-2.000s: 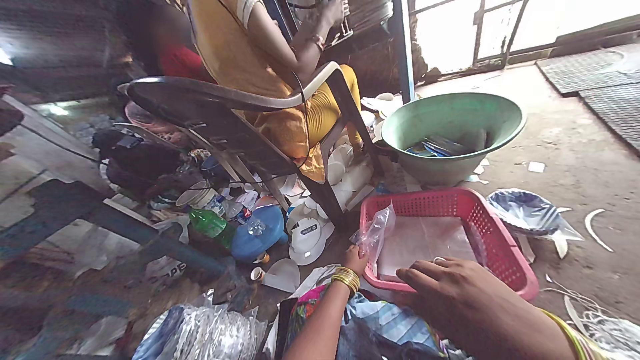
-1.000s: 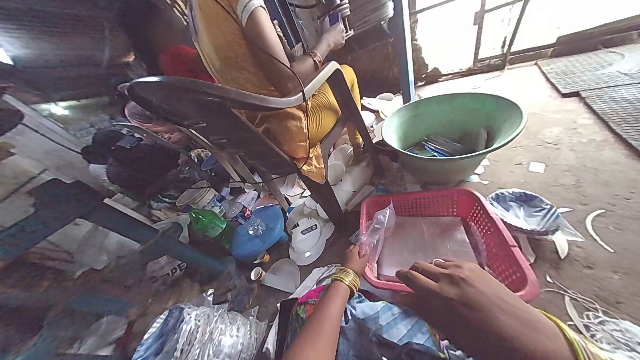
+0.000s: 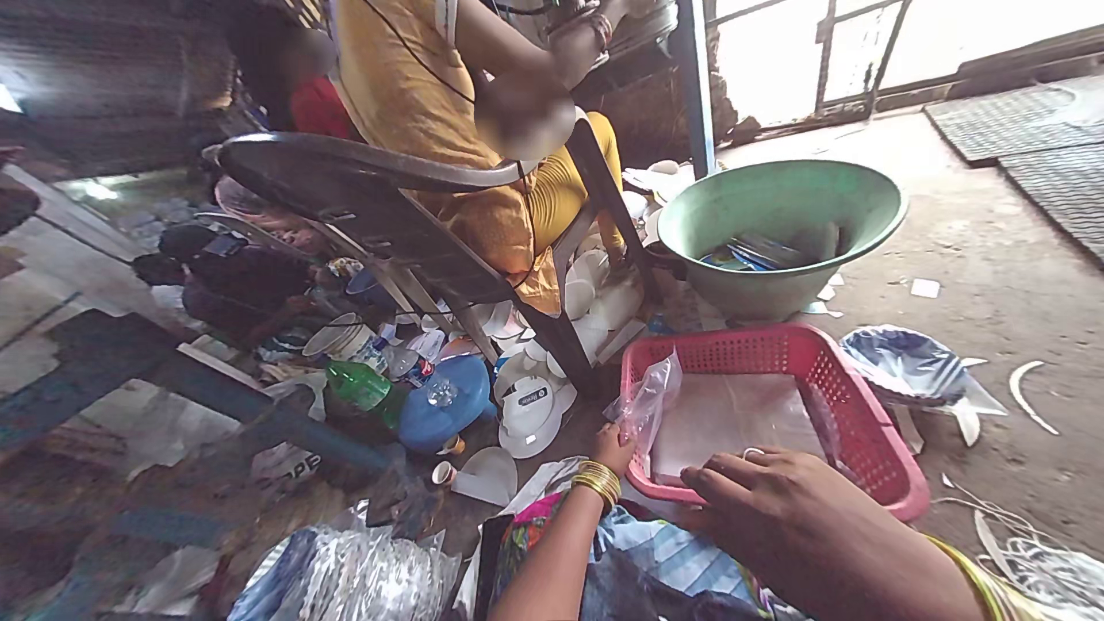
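Observation:
A red perforated plastic basket stands before me, holding a flat stack of clear plastic bags. At the basket's left rim, my left hand, with gold bangles at the wrist, grips a crumpled clear plastic bag. My right hand, wearing a ring, is over the near rim with fingers bent. Its palm is hidden, and whether it holds anything cannot be told. Patterned cloth lies below both hands.
A green basin with packets inside stands beyond the basket. A person sits in a dark plastic chair ahead. Blue-and-white pleated material is at the right. Bottles, a blue lid and white scraps litter the left floor.
The seated person's arm has shifted, with an elbow or hand now lower near the chair's armrest. My own hands look much the same.

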